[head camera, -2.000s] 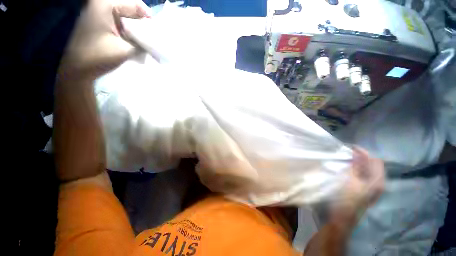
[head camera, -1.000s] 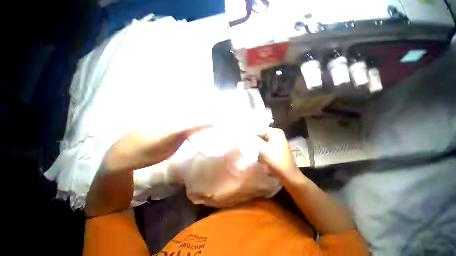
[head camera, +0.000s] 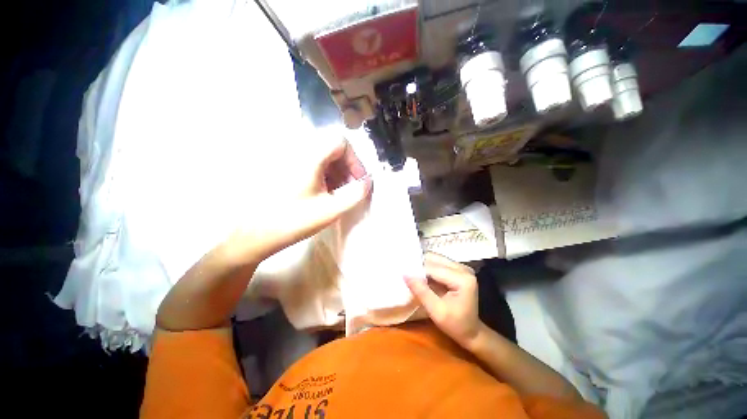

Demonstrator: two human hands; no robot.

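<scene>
A white fabric piece (head camera: 381,254) runs from the presser foot (head camera: 397,155) of the overlock machine (head camera: 442,90) down to the orange shirt. My left hand (head camera: 340,180) pinches the fabric just left of and below the foot, its fingertips near the needle area. My right hand (head camera: 449,296) holds the fabric's lower right edge between thumb and fingers, close to the shirt. Strong glare hides the fabric's edges around my left hand and the cloth plate.
A large white fabric pile (head camera: 123,204) with ragged edges lies on the left. White tension knobs (head camera: 546,75) stand right of the red label (head camera: 368,45). A small dark tool (head camera: 561,162) lies above the ruler-marked table edge (head camera: 557,217). A white-grey heap (head camera: 655,303) is on the right.
The view has moved closer to the machine. The fabric was stretched wide, then gathered between both hands; now it extends from the foot, my left hand near it and my right hand lower.
</scene>
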